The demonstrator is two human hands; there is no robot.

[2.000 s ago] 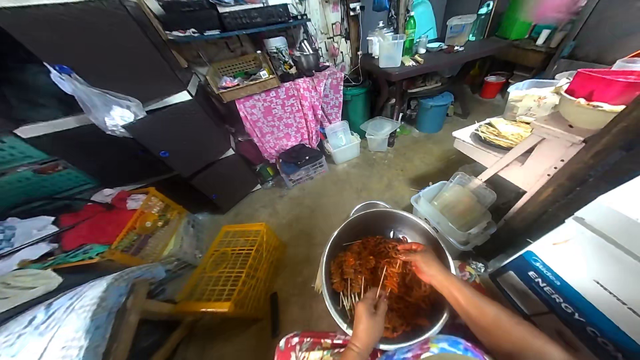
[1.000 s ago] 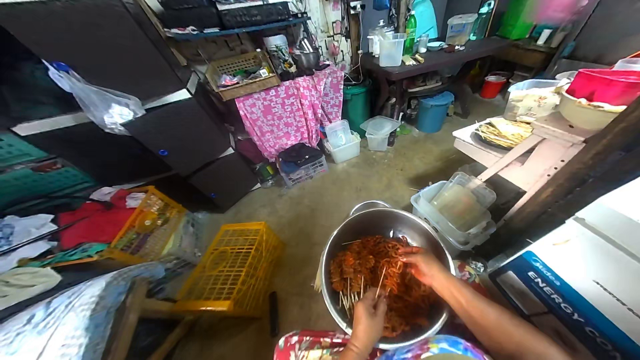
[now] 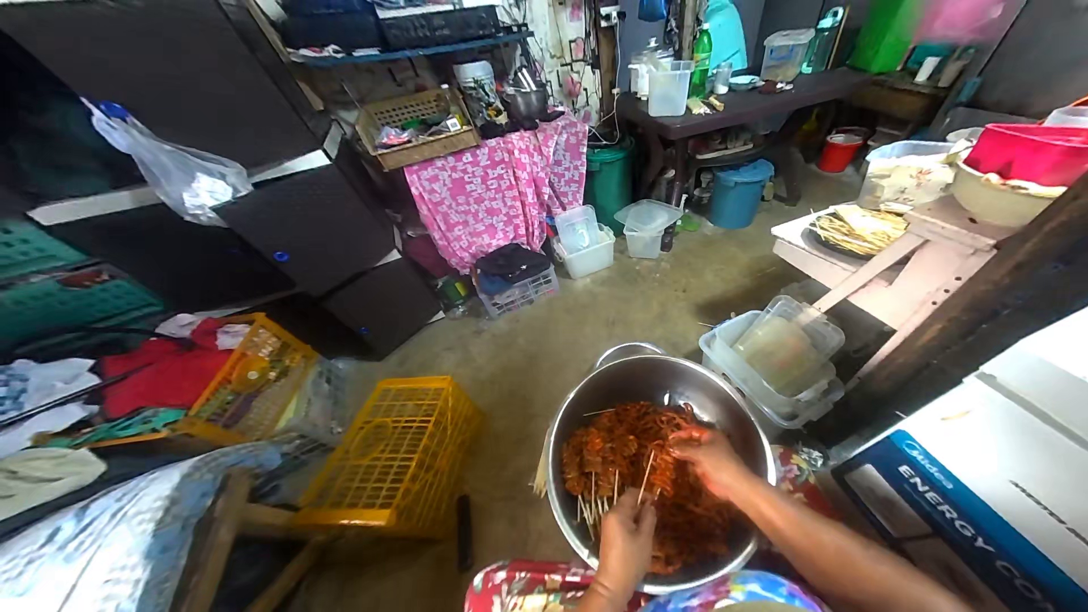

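Note:
A large steel pot (image 3: 748,408) holds red-orange marinated strips of what looks like meat (image 3: 705,518). Near the pot's middle, my left hand (image 3: 627,531) grips the lower end of a thin wooden skewer (image 3: 647,476). My right hand (image 3: 705,455) pinches a coated strip at the skewer's upper end, its fingertips stained red. To the left of my hands, several loaded skewers (image 3: 595,463) lie side by side inside the pot, their bare stick ends toward me. More sticks (image 3: 541,463) show just outside the pot's left rim.
Left of the pot stands a yellow plastic crate (image 3: 382,459). Stacked clear containers (image 3: 773,365) sit at its right, beside a pale wooden bench (image 3: 884,280) bearing a plate of sticks (image 3: 858,229). A printed cardboard box (image 3: 960,518) is at the lower right.

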